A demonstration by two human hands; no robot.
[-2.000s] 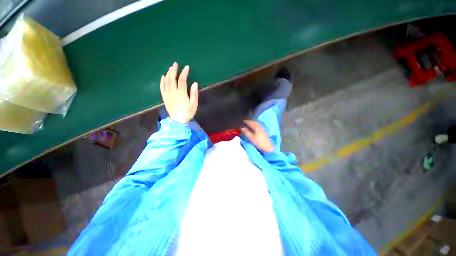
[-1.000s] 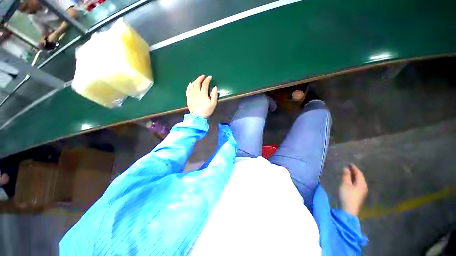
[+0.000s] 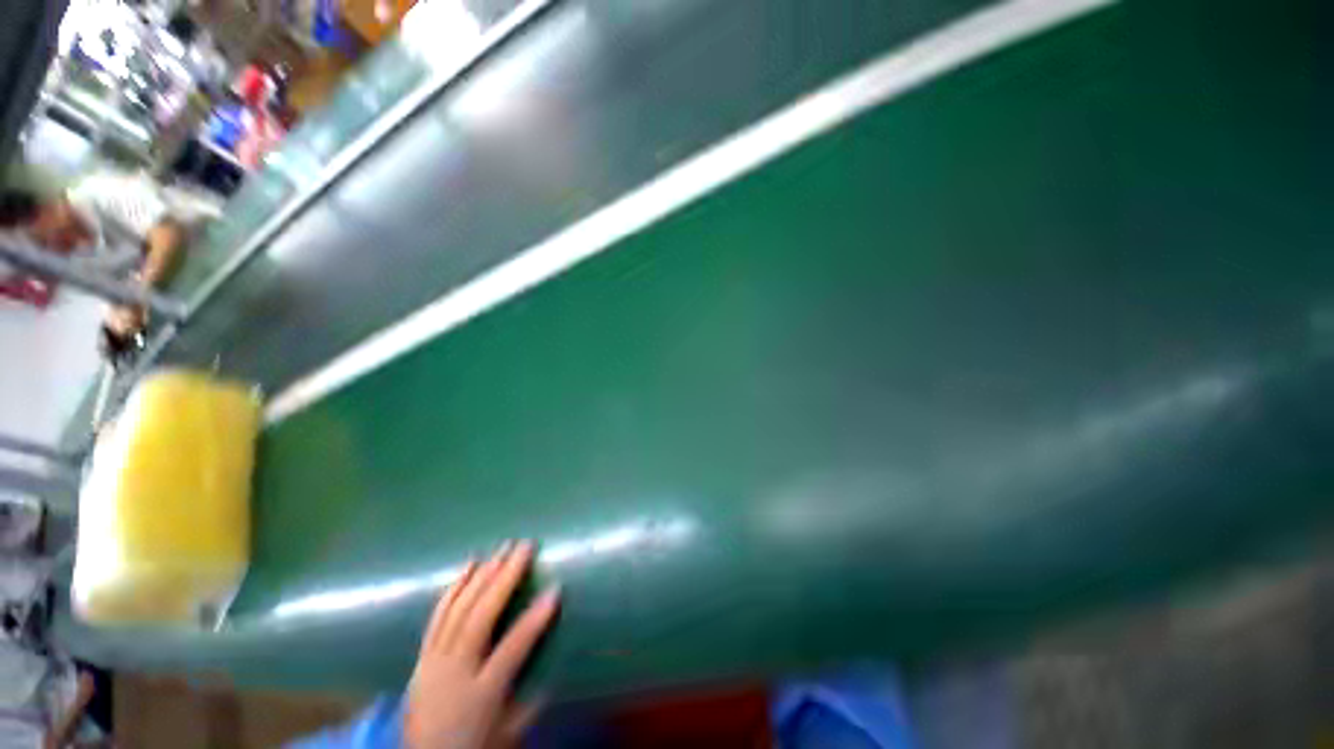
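Observation:
A yellow, block-shaped pack in clear film (image 3: 176,498) stands on the green conveyor belt (image 3: 819,381) at the far left. My left hand (image 3: 480,651) is bare and a little blurred. It is at the near edge of the belt, to the right of the pack and apart from it, with the thumb spread and nothing in it. My right hand is not in view; a piece of blue clothing (image 3: 849,710) shows at the bottom edge.
A pale strip (image 3: 658,198) runs along the belt, with a metal surface and rail beyond. A person (image 3: 117,220) is across the line at upper left. Brown cardboard (image 3: 220,714) and something red (image 3: 688,720) lie below the belt edge.
The view has tilted up and forward over the belt. The pack now shows farther left and lower. My left hand stays by the belt edge; my right hand has left the picture.

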